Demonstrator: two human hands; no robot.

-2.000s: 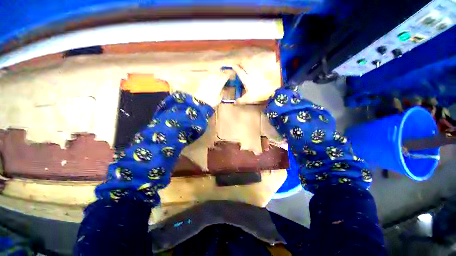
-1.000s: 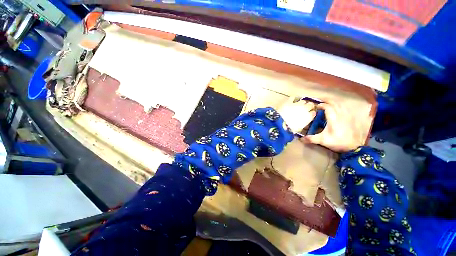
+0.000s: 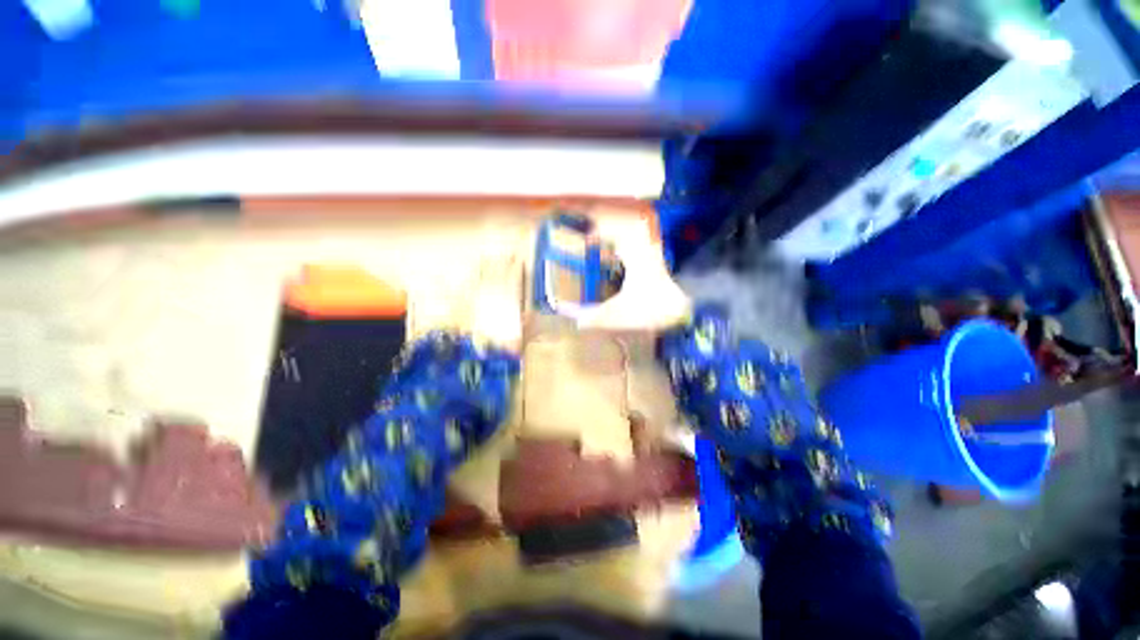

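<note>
The blue cutting die (image 3: 541, 273) stands on the beige leather sheet (image 3: 138, 313) in the upper middle of the view. My right hand (image 3: 648, 285) holds the die at its right side, with fingers and thumb around the edge. My left hand (image 3: 481, 298) is left of the die, blurred and pale against the sheet; its fingers cannot be made out. A rounded rectangular outline shows in the sheet just below the die.
The maroon cutting pad (image 3: 588, 481) shows along the front, with a dark block (image 3: 578, 536) at its edge. Black (image 3: 328, 388) and orange (image 3: 340, 290) areas lie left. A control panel (image 3: 931, 169) and blue bucket (image 3: 1000, 406) are at right.
The view has swung back to the right and blurred. My left hand, at the die one second ago, now shows apart from it on the left. My right hand remains at the die.
</note>
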